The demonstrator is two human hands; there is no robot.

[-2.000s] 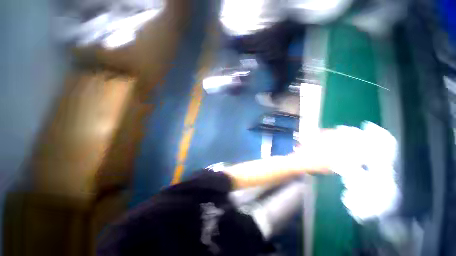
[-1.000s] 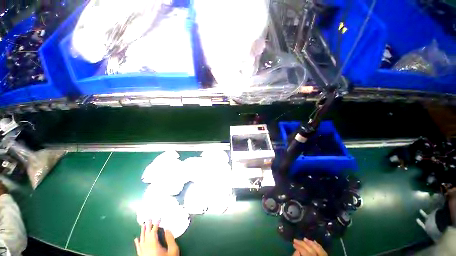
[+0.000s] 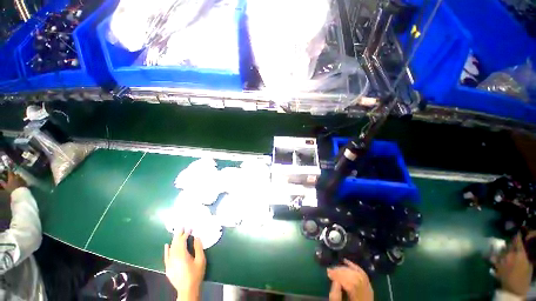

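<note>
White housings lie heaped left of centre on the green bench, overexposed. My left hand is at the heap's near edge, fingers over the lowest housing; a small dark thing shows between its fingers, and I cannot tell whether it grips anything. Black round parts are piled right of centre. My right hand is at the near edge of this pile, fingers bent; what lies under its fingertips is hidden.
A screw feeder stands between the heaps, with a slanting black support arm and a blue bin beside it. Larger blue bins with bags line the shelf. Co-workers' hands and sleeves show at both sides.
The view has shifted, so the bench's near edge now shows. My right hand now reaches the near edge of the black pile. My left hand stays at the white heap.
</note>
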